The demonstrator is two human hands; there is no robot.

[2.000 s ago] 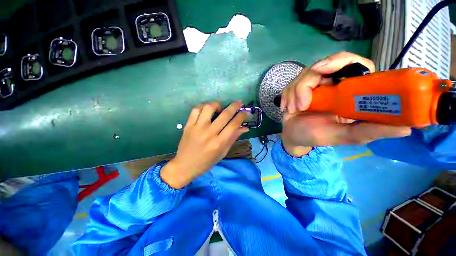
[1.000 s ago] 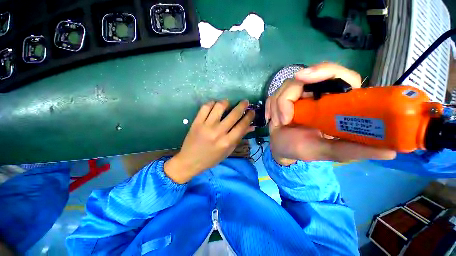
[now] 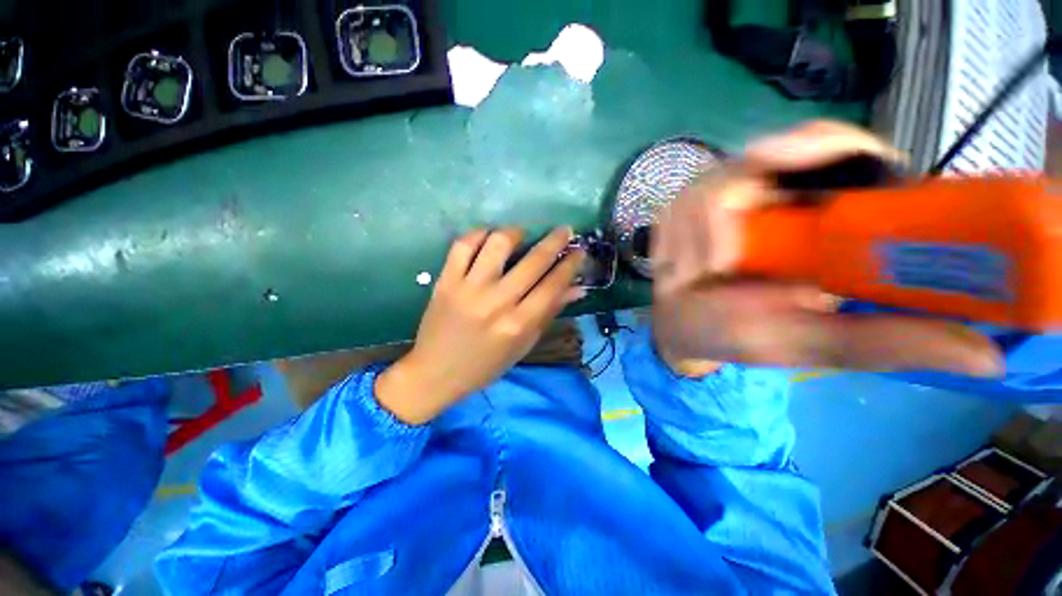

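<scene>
My left hand (image 3: 483, 314) holds a small watch case assembly (image 3: 597, 262) with its fingertips at the edge of the green mat; the fingers cover part of the case. My right hand (image 3: 745, 268) is wrapped around the orange electric screwdriver (image 3: 920, 250), which lies roughly level and is blurred. The screwdriver's front end points left over the round screw dish (image 3: 658, 186), to the right of the case. The case and the screwdriver are apart. Any screw at the tip is too small to tell.
A black foam tray (image 3: 221, 116) with several watch cases (image 3: 379, 41) is at the upper left. A white scrap (image 3: 576, 52) lies beside it. A coiled black strap (image 3: 792, 58) and stacked slotted trays (image 3: 990, 87) are at the upper right. A red-brown crate (image 3: 943, 530) stands on the floor.
Since a second ago, my right hand and the screwdriver have moved right, away from the case, uncovering more of the case and the dish. My left hand stays on the case.
</scene>
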